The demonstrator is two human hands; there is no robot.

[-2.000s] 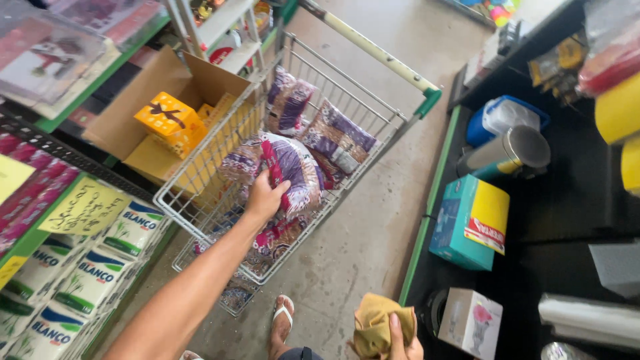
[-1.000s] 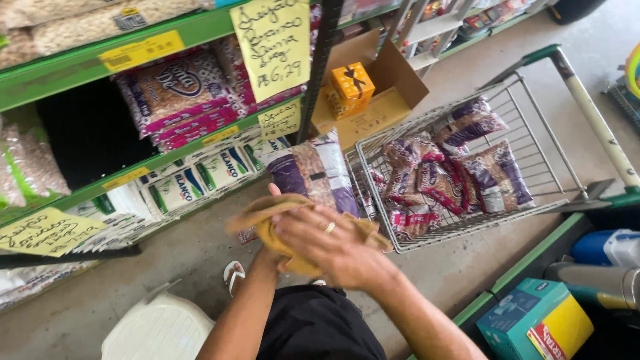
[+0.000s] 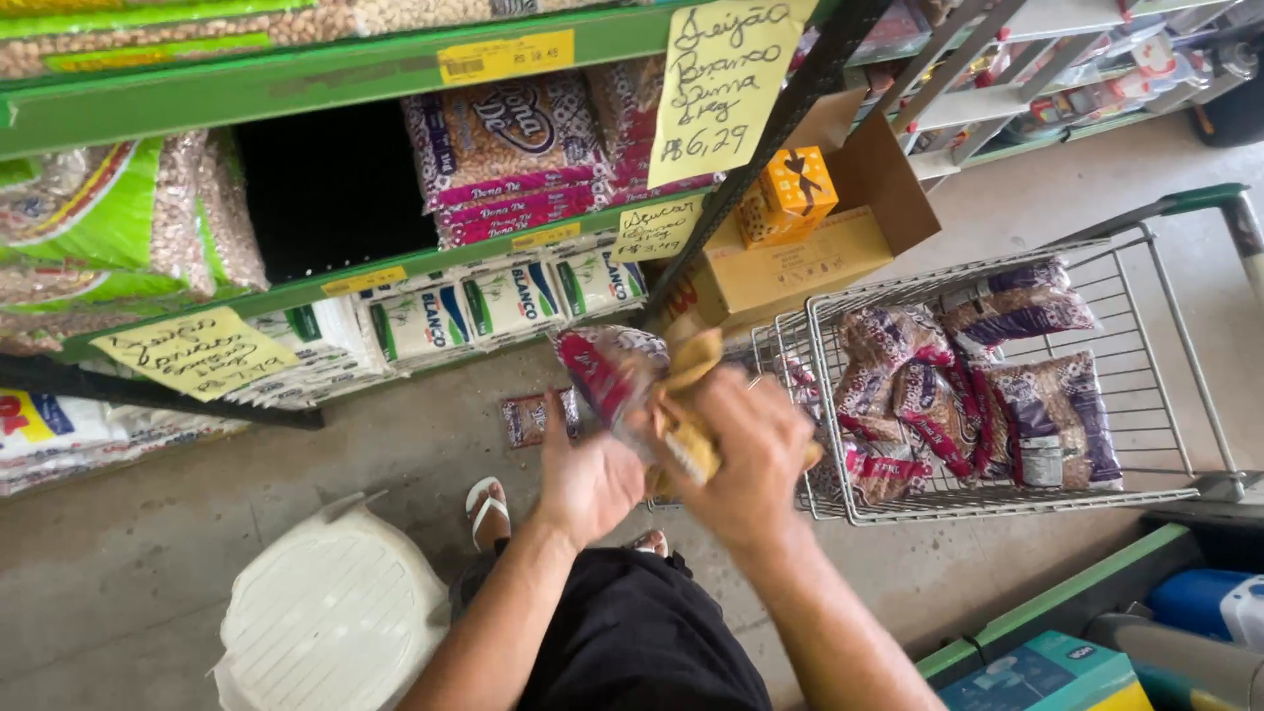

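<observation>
In the head view, a plastic bag of beans [image 3: 610, 367] with purple and magenta print is tilted up in front of me, between my hands. My left hand [image 3: 592, 484] is at its lower left side, palm turned up and blurred; how firmly it bears the bag is unclear. Bunched in my right hand [image 3: 746, 444] is a mustard-yellow cloth [image 3: 691, 434], pressed against the bag's right side. Similar bean bags [image 3: 1052, 425] lie in a wire shopping cart [image 3: 1007, 506] to the right. A small packet [image 3: 538, 418] is low down beyond my left hand.
Green-edged shelves [image 3: 346, 59] at upper left hold stacked bean bags [image 3: 513, 148] and white packets [image 3: 509, 296]. An open cardboard box [image 3: 790, 267] with an orange box [image 3: 790, 193] stands behind the cart. A white plastic stool [image 3: 331, 602] is at lower left, a teal box [image 3: 1047, 676] at lower right.
My left hand has gone from a bag in the cart to a bag before me. The cloth, over the bag a second ago, is now at its right side. The view has swung toward the shelves.
</observation>
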